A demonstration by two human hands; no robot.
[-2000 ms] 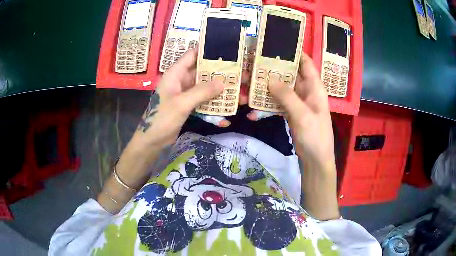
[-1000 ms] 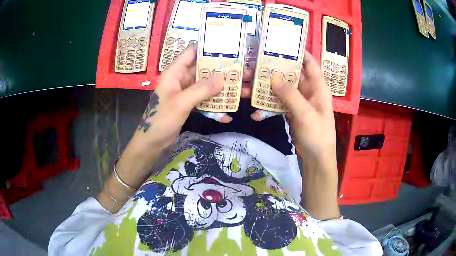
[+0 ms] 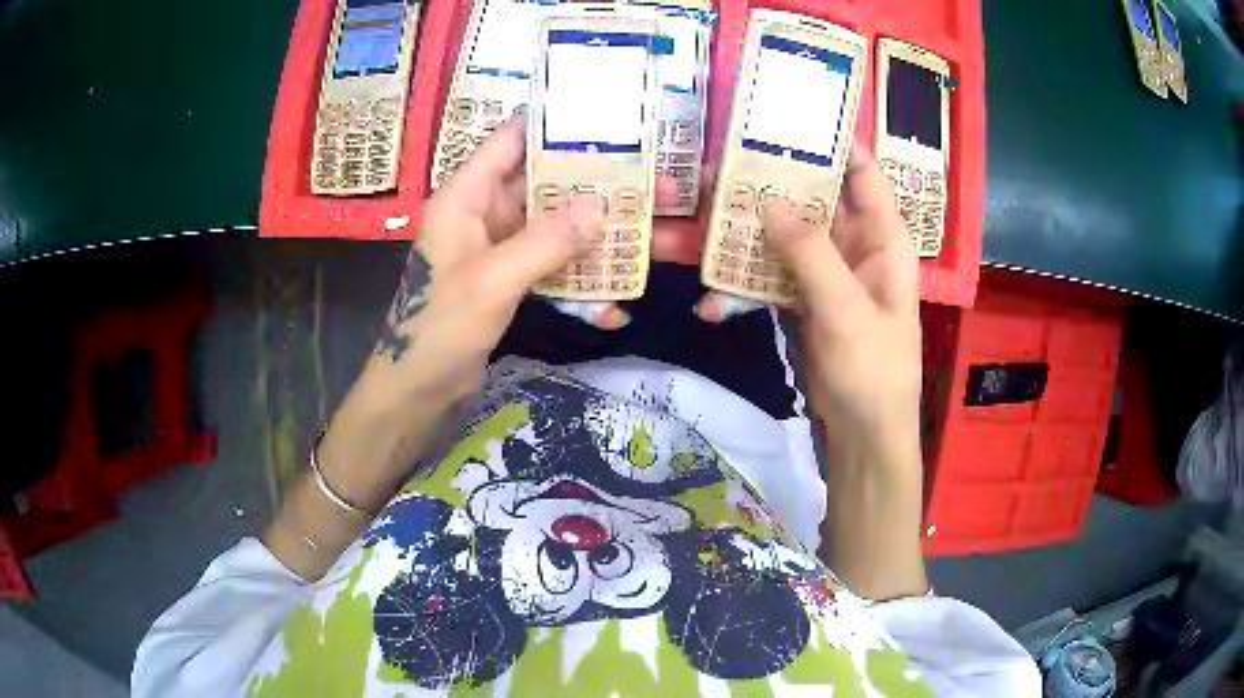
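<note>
My left hand [image 3: 484,259] holds a gold feature phone [image 3: 594,171] upright, thumb on the keys below the screen. My right hand [image 3: 853,273] holds a second gold feature phone [image 3: 782,164], tilted a little to the right, thumb near its navigation key. Both screens are lit white with dark blue bars. Pale coverings show on fingertips beneath both phones. Both are held over the near edge of a red phone tray [image 3: 328,218]. Several gold phones lie in the tray; the far left one [image 3: 366,102] shows a blue screen, the far right one [image 3: 913,143] a black screen.
The tray is on a green bench [image 3: 137,123]. More gold phones [image 3: 1157,48] lie at the bench's upper right. Below the bench at right, a black device [image 3: 1007,383] lies on a red surface [image 3: 1023,477]. Red stools [image 3: 137,368] stand at lower left.
Both held screens went from black to lit white. The two phones have moved apart, and the right one now tilts right. The far left tray phone's screen changed from white to blue.
</note>
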